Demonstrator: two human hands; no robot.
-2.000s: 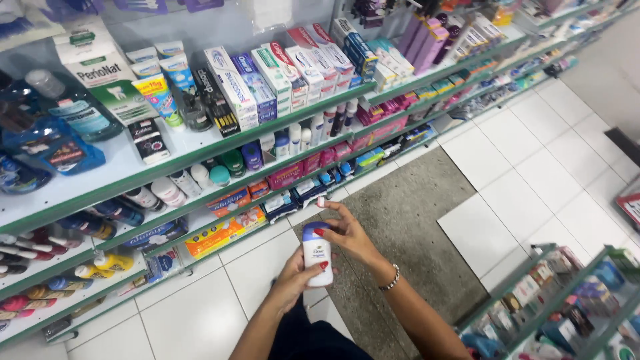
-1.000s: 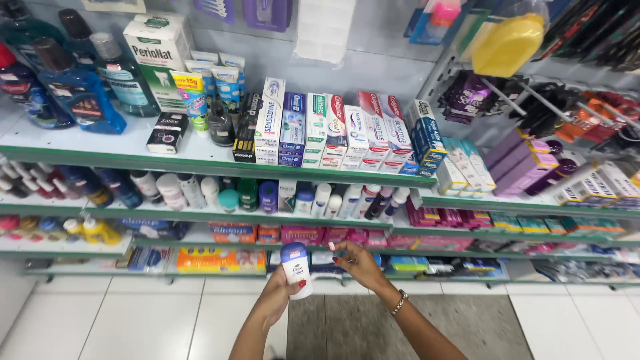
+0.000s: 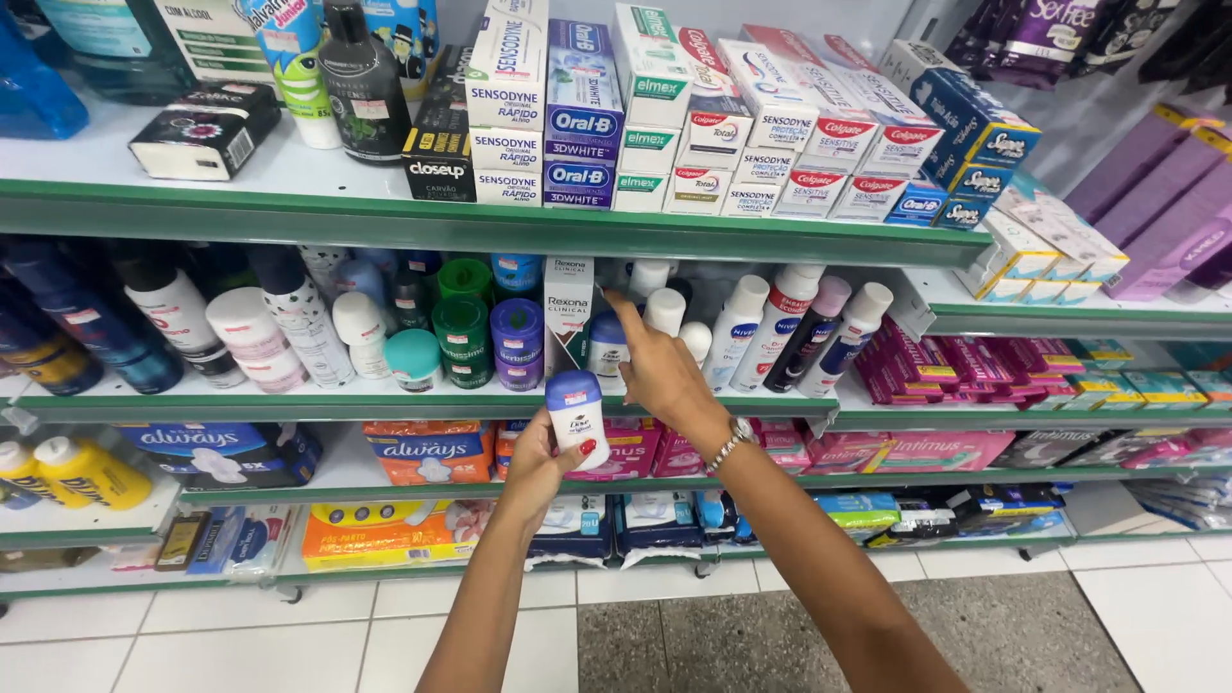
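My left hand (image 3: 541, 472) holds a white Dove deodorant stick (image 3: 577, 423) with a blue-violet cap, upright in front of the edge of the deodorant shelf. Just right of it, my right hand (image 3: 664, 371) reaches in at that shelf, index finger extended beside the grey Rexona Clinical box (image 3: 569, 313). Behind its fingers stands a similar blue-capped white stick (image 3: 607, 345); whether the fingertips touch it I cannot tell. White-capped containers (image 3: 664, 310) stand behind the right hand, partly hidden by it. Left of the box are purple jars (image 3: 518, 337) and green ones (image 3: 463, 339).
Toothpaste boxes (image 3: 652, 106) are stacked on the shelf above, whose green edge (image 3: 385, 226) overhangs my right hand. Nivea spray cans (image 3: 737, 332) stand to the right. Below are orange Always packs (image 3: 428, 452) and pink packs (image 3: 934, 450). White floor tiles (image 3: 260, 630) lie at the bottom.
My right hand has moved from beside the held stick forward to the deodorant shelf. My left hand still holds the stick. The view has tilted up and come closer to the shelves.
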